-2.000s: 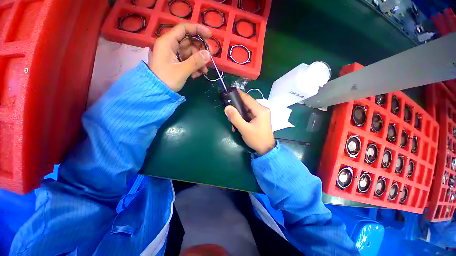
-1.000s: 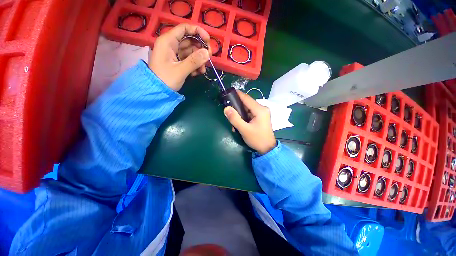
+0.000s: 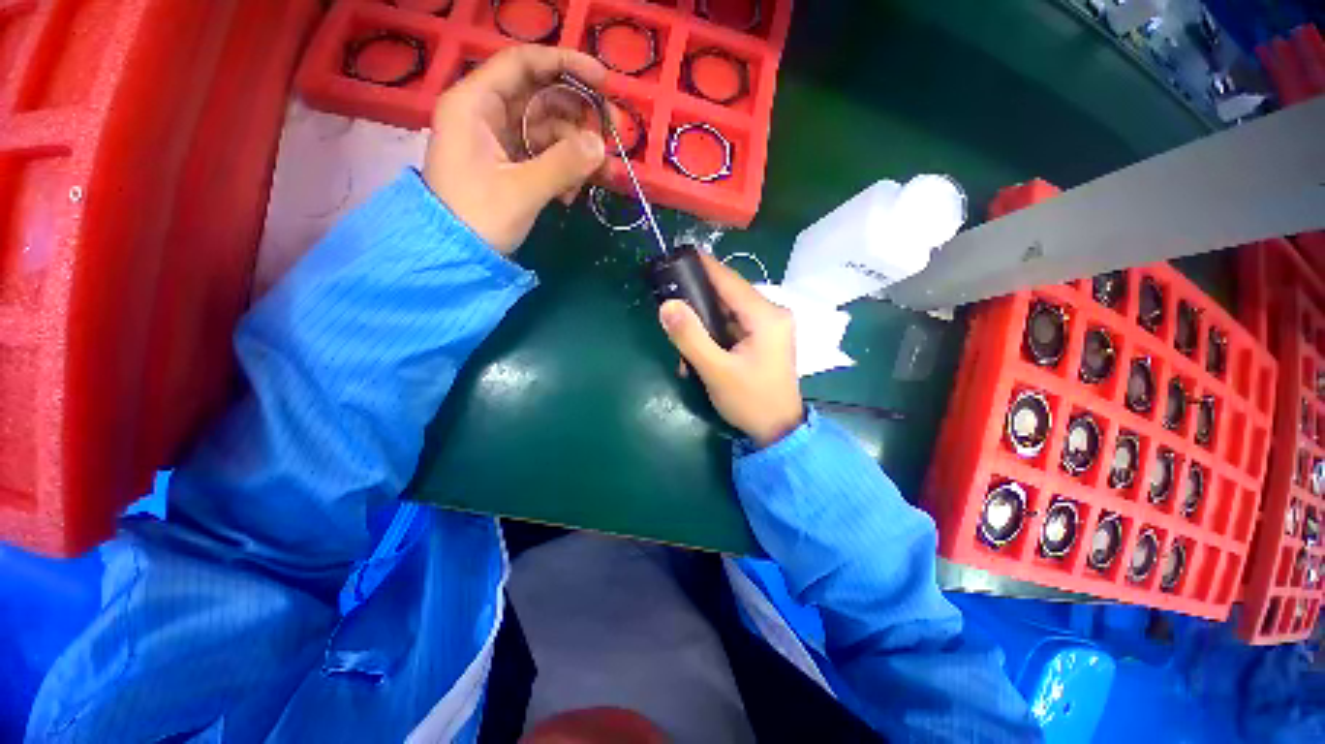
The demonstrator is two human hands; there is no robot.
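Note:
My left hand (image 3: pixel 501 146) holds a thin shiny bezel ring (image 3: pixel 531 119) upright between thumb and fingers. My right hand (image 3: pixel 748 361) grips the black handle of a pen-type driver (image 3: pixel 693 291). Its long thin silver shaft points up and left, and its tip is at the upper right of the ring; exact contact cannot be told. A thin loose ring (image 3: pixel 599 214) lies on the green bench just below my left fingers. Another thin ring (image 3: pixel 746 257) lies beside my right hand, partly hidden. Small glinting bits (image 3: pixel 701 236) lie between them.
A red foam ring tray (image 3: pixel 746 188) is behind my left hand. Stacked red trays (image 3: pixel 160 262) and white paper (image 3: pixel 337 182) are at left. A white bottle (image 3: pixel 872 240) lies by white wiping paper (image 3: pixel 821 332) and a grey post (image 3: pixel 1133 204). A red watch-case tray (image 3: pixel 952 487) is at right.
My left hand has shifted slightly up and left, and the ring now faces the camera more openly. The driver has moved slightly up and right with my right hand.

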